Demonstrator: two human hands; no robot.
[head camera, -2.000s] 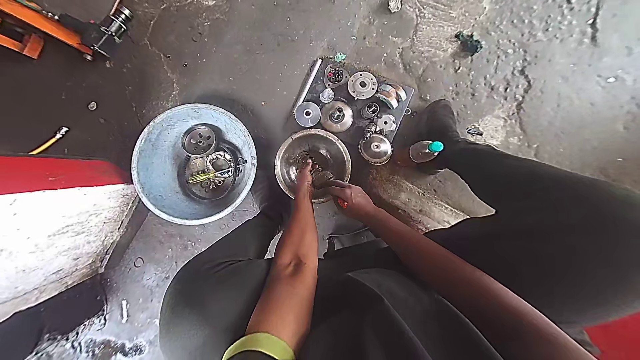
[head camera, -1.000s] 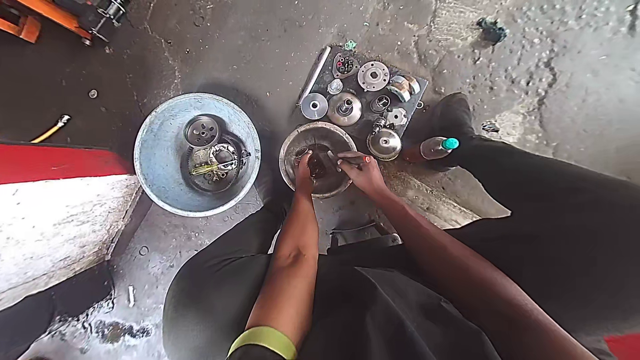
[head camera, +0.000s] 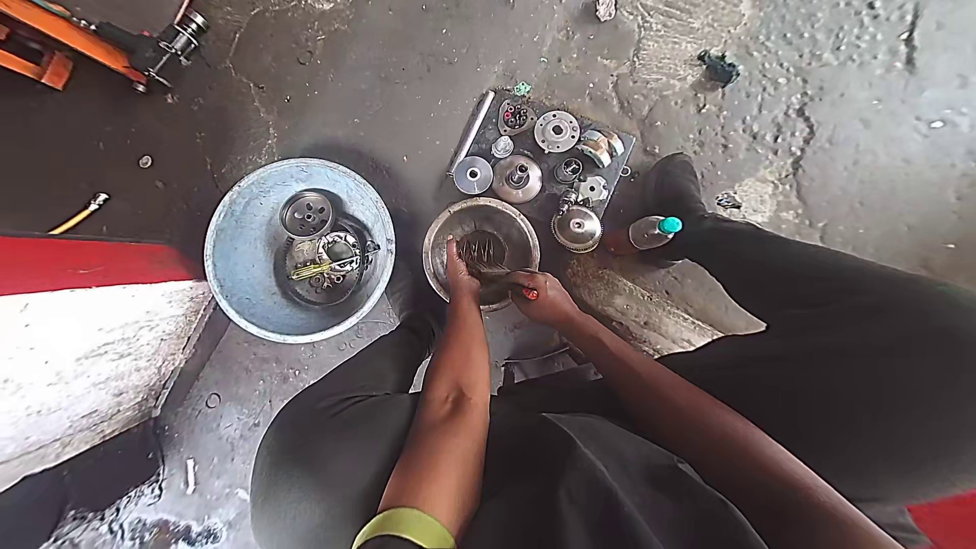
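A round metal bowl (head camera: 438, 263) stands between my legs. Over its left side my left hand (head camera: 462, 268) grips a dark metal part with thin coils or teeth (head camera: 482, 248); its exact kind cannot be told. My right hand (head camera: 547, 297) is closed around a tool with a red-ended handle (head camera: 529, 293), at the bowl's lower right rim. The tool's dark end reaches left to the held part, over the bowl. Just above the bowl, a dark tray (head camera: 616, 145) bears several metal machine parts, among them a flanged disc (head camera: 557, 131) and a toothed wheel (head camera: 577, 229).
A large blue-grey basin (head camera: 229, 252) with metal parts and a yellow-handled tool (head camera: 311, 270) stands at left. A bottle with a teal cap (head camera: 650, 232) stands by my right foot. An orange jack-like frame (head camera: 76, 38) is at upper left, a red and white block (head camera: 91, 328) at lower left.
The dark part in my left hand now shows its coils or teeth, which the earlier frames do not show clearly. Both hands have stayed at the bowl.
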